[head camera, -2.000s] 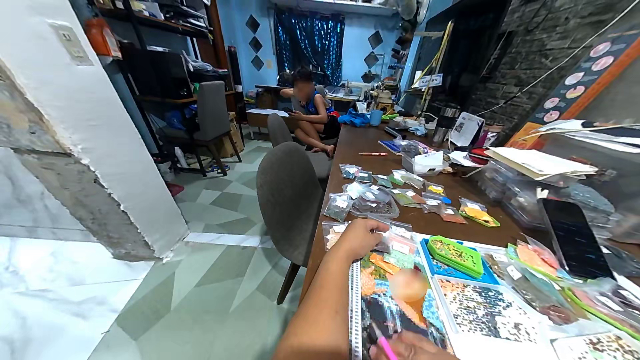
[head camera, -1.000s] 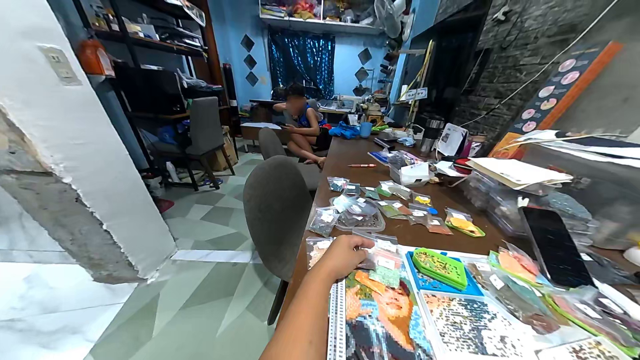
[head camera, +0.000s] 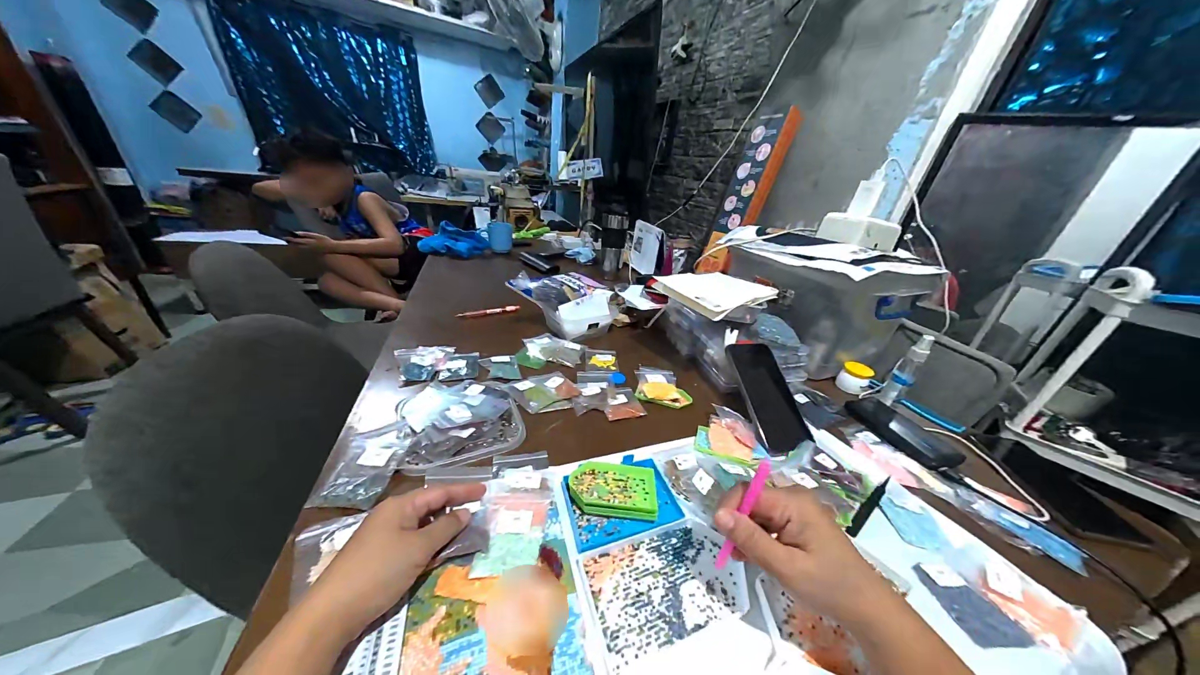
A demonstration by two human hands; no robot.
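My left hand [head camera: 403, 544] lies over small zip bags at the top left of a diamond painting canvas [head camera: 450, 600], its thumb and fingers near a bag; whether it grips one I cannot tell. My right hand [head camera: 787, 534] pinches a pink applicator pen [head camera: 745, 511] above the right edge of a white sectioned tray [head camera: 661, 591], which holds many dark and light beads. A green bead tray [head camera: 614, 490] with mixed beads rests on a blue tray [head camera: 586, 532] between the hands. Zip bags with pink and green beads [head camera: 514, 520] lie on the canvas.
More bead bags [head camera: 544, 392] and a clear plastic container [head camera: 464, 431] stand on the brown table [head camera: 441, 281]. A phone [head camera: 767, 398] leans at the right, near a power bank [head camera: 905, 433]. Grey chairs [head camera: 225, 450] line the left side; a person [head camera: 352, 216] sits beyond.
My right hand with the pink pen, out of view one second ago, is now in view over the tray's right side. The view has turned to the right.
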